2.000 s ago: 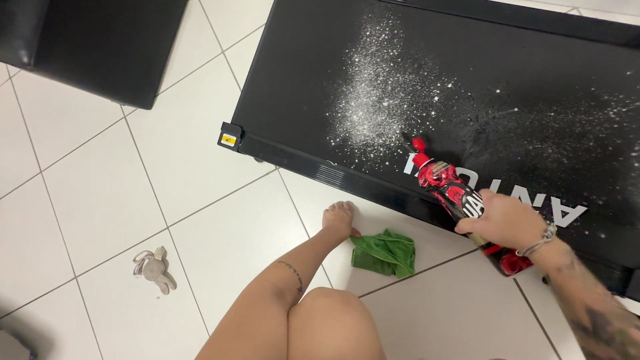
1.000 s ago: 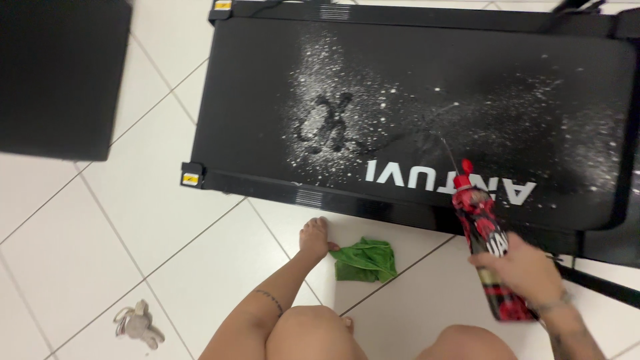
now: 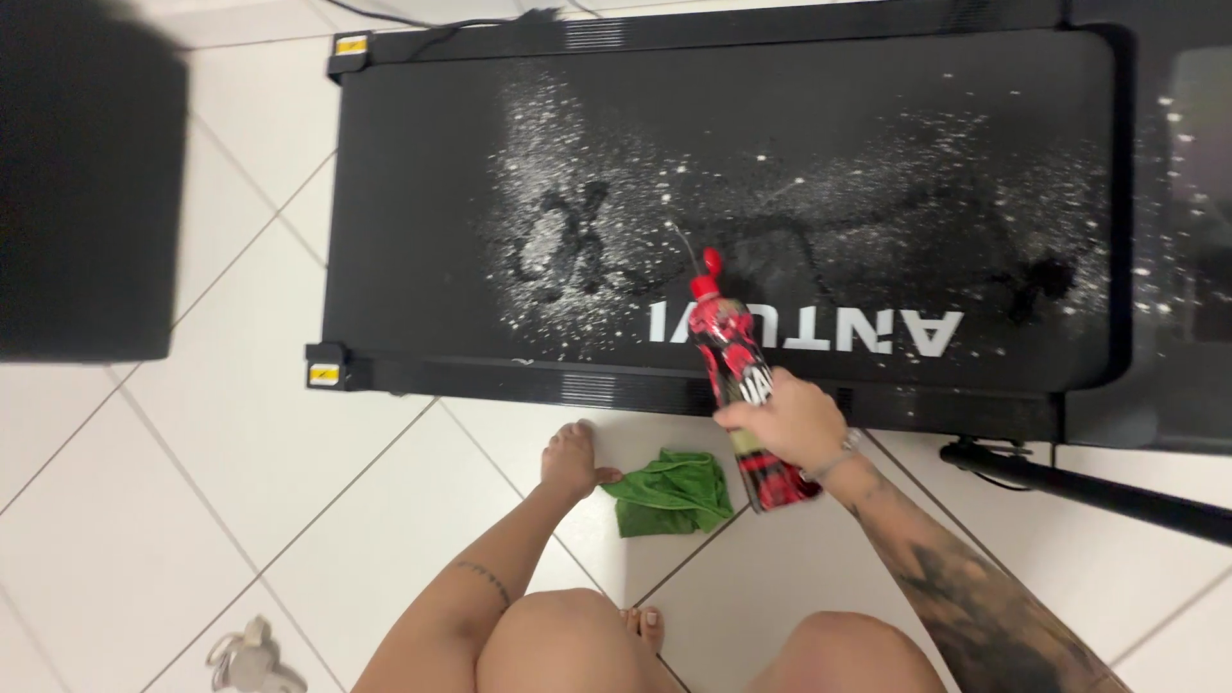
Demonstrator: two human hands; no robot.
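My right hand grips a red and black squeeze bottle with its red flip cap raised. A thin stream of liquid arcs from the nozzle over the black belt of a treadmill. White powder is scattered on the belt, with dark wet marks through it at left and more at right. Low at centre, my left hand has curled fingers; its thumb meets the corner of a green cloth on the tiles. Whether it grips the cloth is unclear.
A black piece of furniture stands at the upper left. A small pale soft toy or similar object lies on the floor at lower left. A black bar extends beside the treadmill at right, and a dark cable runs behind it.
Dark wet marks have appeared in the left powder patch since the first frame, and on the belt's right side since then. The view has shifted. The green cloth remains beside my left hand.
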